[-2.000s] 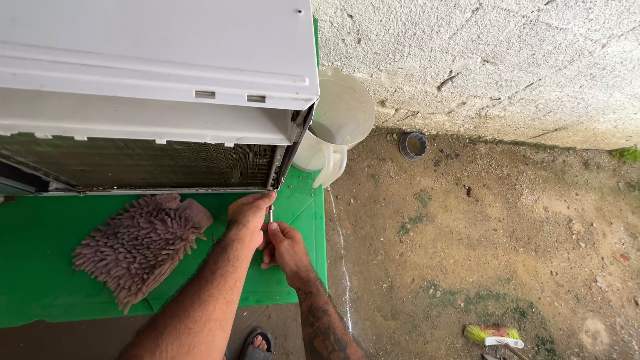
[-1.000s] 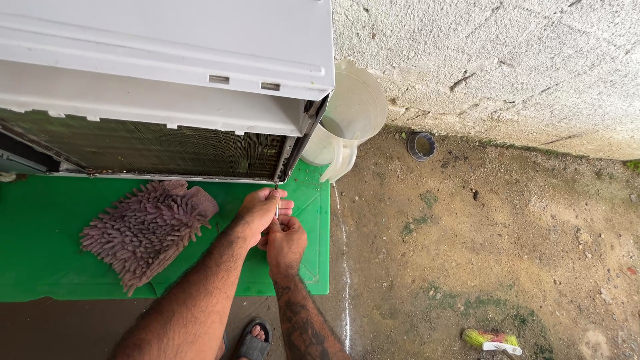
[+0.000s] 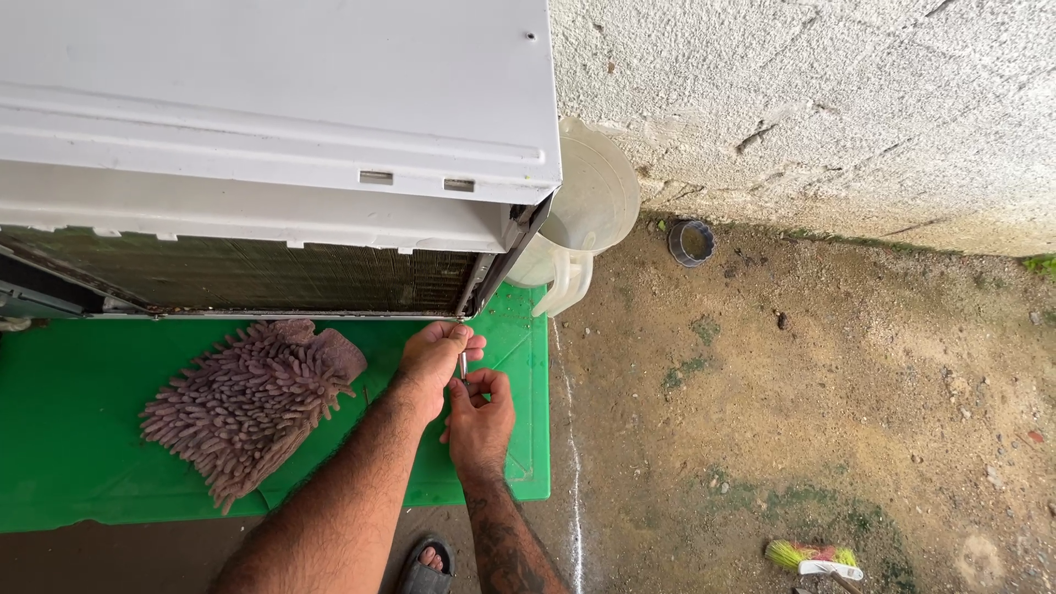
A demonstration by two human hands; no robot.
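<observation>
A white metal appliance housing (image 3: 272,91) with a finned coil (image 3: 289,276) in its open front, resembling an air conditioner, rests on a green plastic table (image 3: 74,412). At the housing's lower right corner, my left hand (image 3: 437,355) pinches the upper part of a slim metal tool (image 3: 464,363), seemingly a screwdriver. Just below, my right hand (image 3: 481,412) grips the tool's lower end, mostly hidden by the fingers. The tool's tip is covered by my left fingers. A brownish-purple chenille wash mitt (image 3: 247,404) lies on the table, left of my hands.
A translucent plastic jug (image 3: 598,194) stands behind the table's right edge, near a rough white wall (image 3: 808,107). A small dark round container (image 3: 691,242) sits on the dirt ground (image 3: 784,396). A broom head with yellow-green bristles (image 3: 788,554) lies lower right. A sandaled foot (image 3: 429,565) shows below.
My hands stay at the housing's lower corner with the tool. The fingers of my right hand have shifted around its lower end. The view has moved slightly.
</observation>
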